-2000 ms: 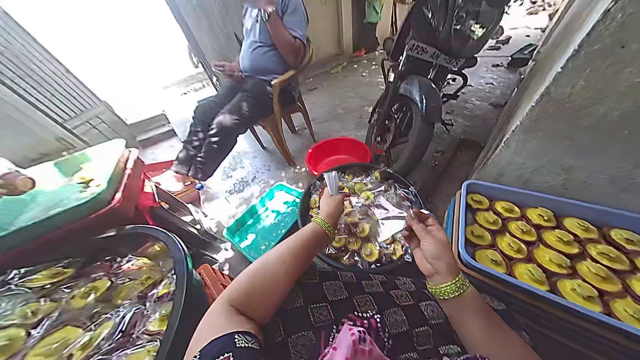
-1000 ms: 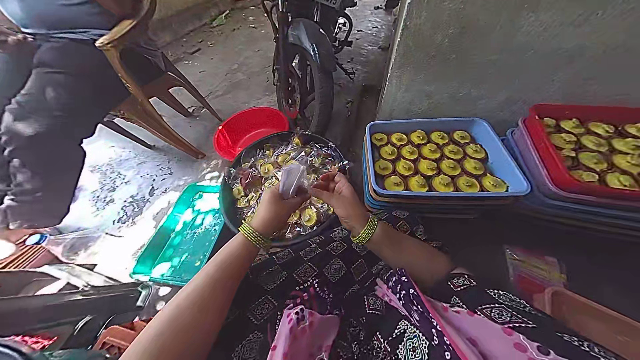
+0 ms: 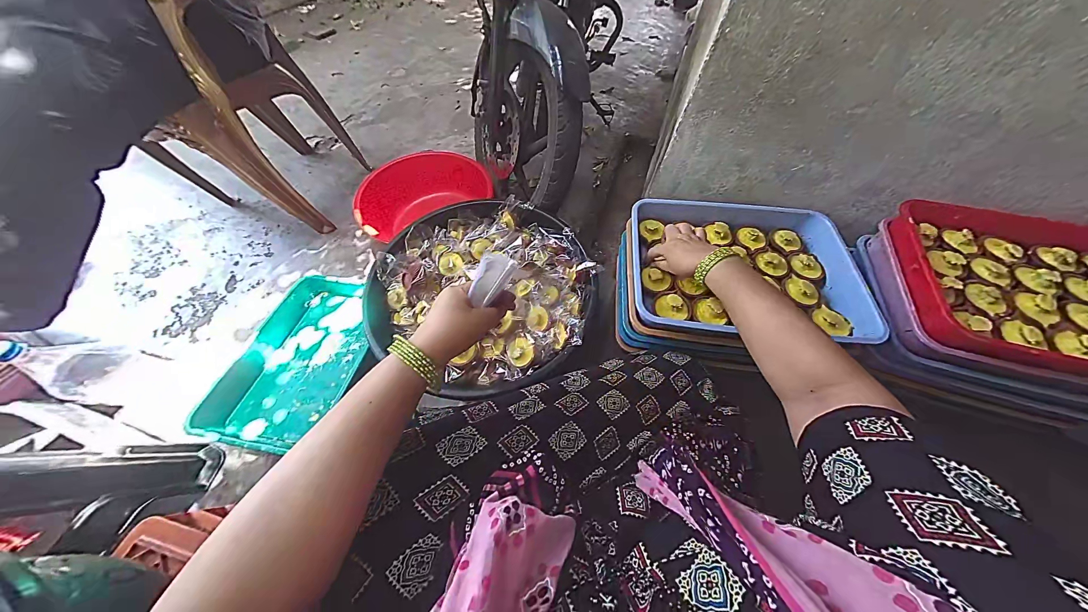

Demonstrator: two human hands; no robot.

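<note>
My left hand [image 3: 466, 319] holds a bundle of clear plastic packets [image 3: 492, 280] over a round dark tub [image 3: 371, 316]. Inside the tub lie many round yellow-topped pieces in clear wrappers [image 3: 520, 350]. My right hand [image 3: 682, 251] reaches into a light blue tray [image 3: 858, 314], its fingers down at the left back among unwrapped yellow-topped pieces [image 3: 801, 291]; whether they grip one is hidden. Both wrists wear yellow-green bangles.
A red tray [image 3: 909, 263] of similar pieces sits on stacked trays at the right. A red basin [image 3: 422, 189] and green tray [image 3: 280, 374] lie beyond and left of the tub. A motorcycle wheel [image 3: 552, 127], plastic chair [image 3: 223, 127] and seated person stand near.
My right hand has moved from beside my left hand over the tub to the blue tray. My left hand still holds the packets. The view has turned to the right.
</note>
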